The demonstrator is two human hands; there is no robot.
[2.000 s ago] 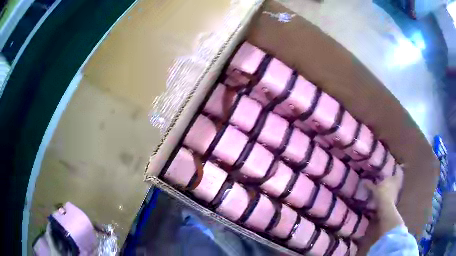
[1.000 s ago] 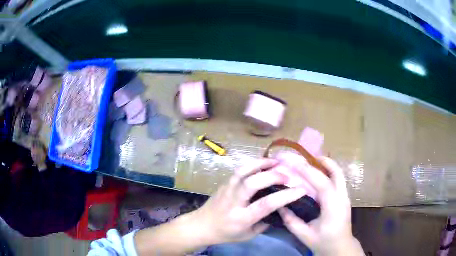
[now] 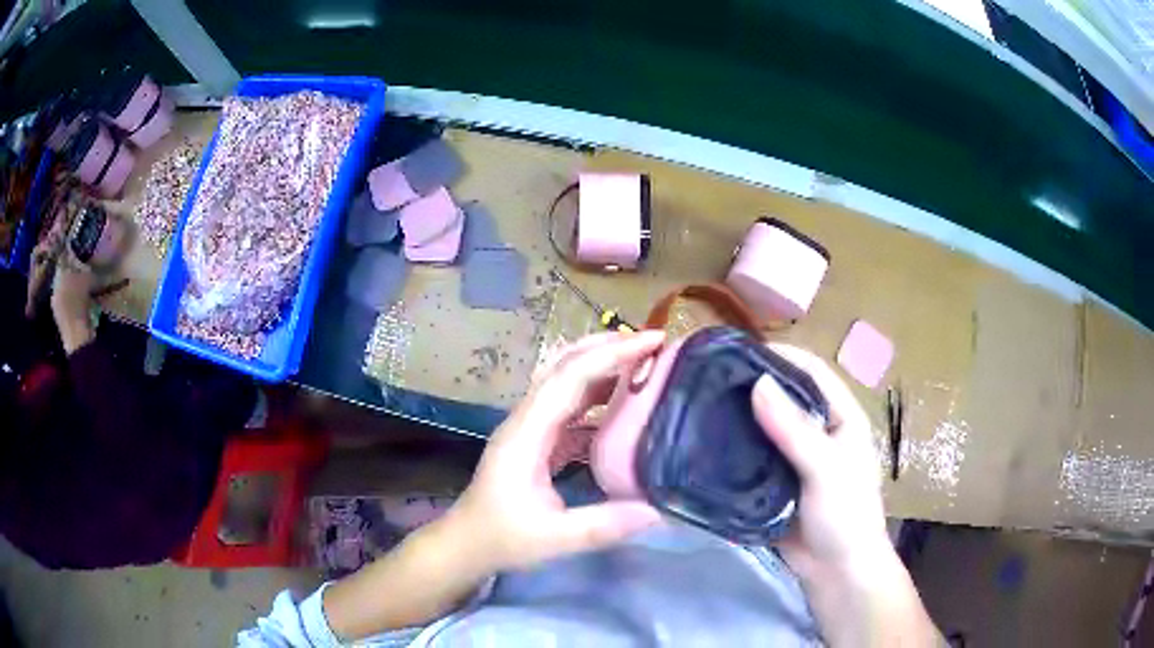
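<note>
A pink case body (image 3: 620, 437) is held above the bench's front edge, its black end face (image 3: 728, 437) turned up toward me. A brown strap (image 3: 700, 304) arches from its far side. My left hand (image 3: 538, 462) grips the pink side from the left. My right hand (image 3: 829, 475) holds the case from the right, its thumb on the black end face. A screwdriver (image 3: 613, 319) with a yellow-and-black handle lies just behind the case. A pink cover panel (image 3: 866, 353) lies to the right, beside dark tweezers (image 3: 896, 430).
Two pink cases (image 3: 613, 220) stand at the back of the bench. Pink and grey panels (image 3: 494, 276) lie left of them. A blue tray (image 3: 304, 285) holds many small pink pieces. Another person's hand (image 3: 72, 298) is at far left, above a red stool (image 3: 253, 500).
The view has moved from a carton of cases to the bench. Since the middle frame, the held case has turned so its black end face shows, and the right thumb rests on it.
</note>
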